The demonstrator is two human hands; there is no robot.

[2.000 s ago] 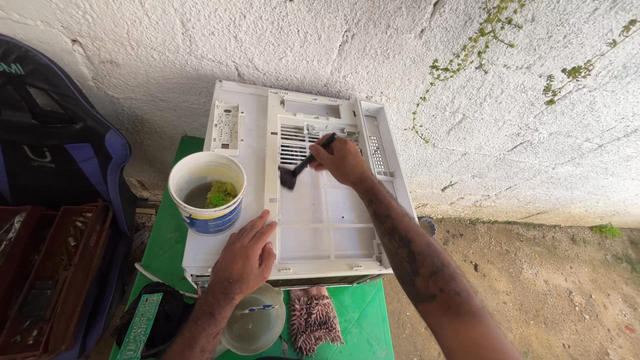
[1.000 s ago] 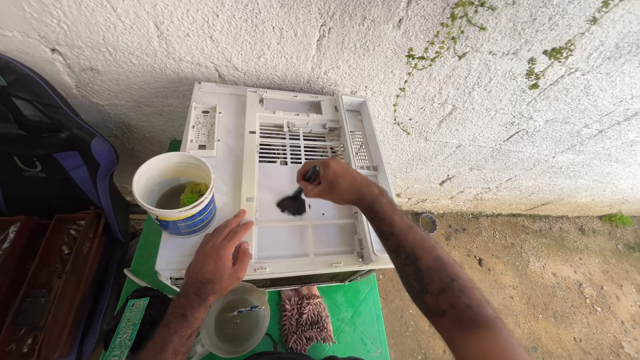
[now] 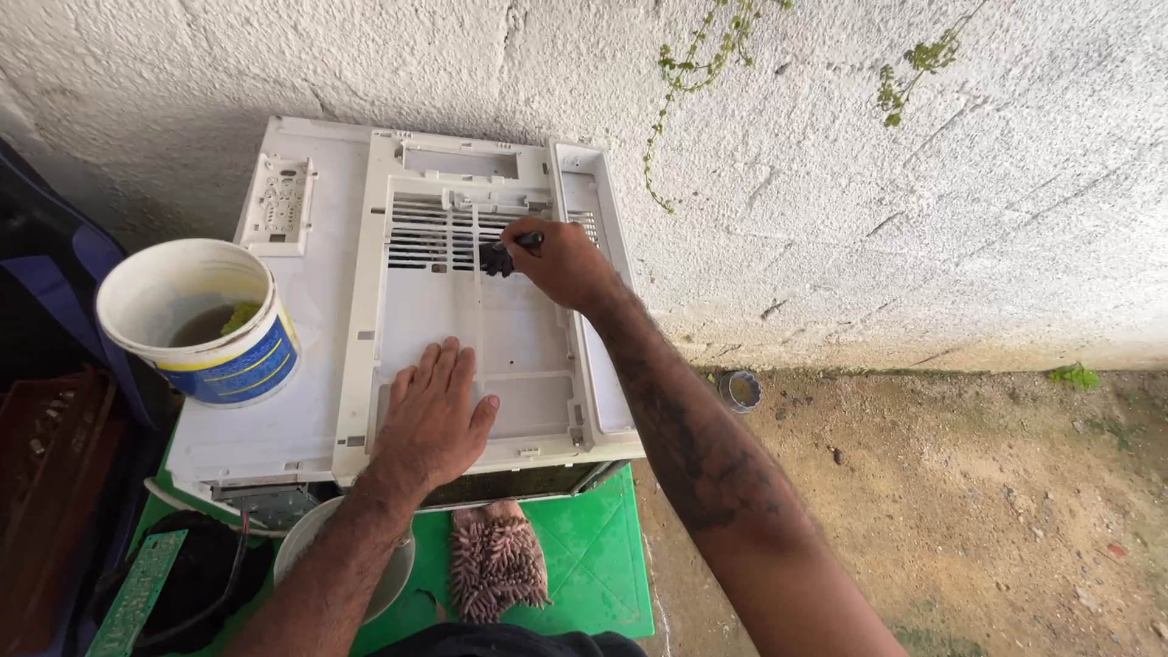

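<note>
My right hand (image 3: 566, 260) is closed around the dark handle of a brush (image 3: 497, 260), whose black bristles touch the lower right of the slatted vent in a white plastic appliance panel (image 3: 356, 338). Lower on the same panel my left hand (image 3: 438, 415) lies flat with its fingers spread, holding nothing. The panel rests on a box-shaped white appliance casing. At the casing's left stands a white bucket (image 3: 242, 365) with a blue and yellow band, holding murky liquid and a yellow-green sponge (image 3: 239, 317). A small perforated plastic piece (image 3: 280, 205) lies near the back left.
On the green table (image 3: 593, 547) are a chenille wash mitt (image 3: 497, 561) and a pale container (image 3: 392, 575) partly behind my left forearm. A green circuit board (image 3: 137, 593) lies at the lower left, near a dark red toolbox (image 3: 46, 493). A rough white wall (image 3: 867, 228) rises behind.
My right hand has moved the brush from the smooth part of the panel up to the vent slats. My left hand, earlier at the panel's left edge, now lies further onto it.
</note>
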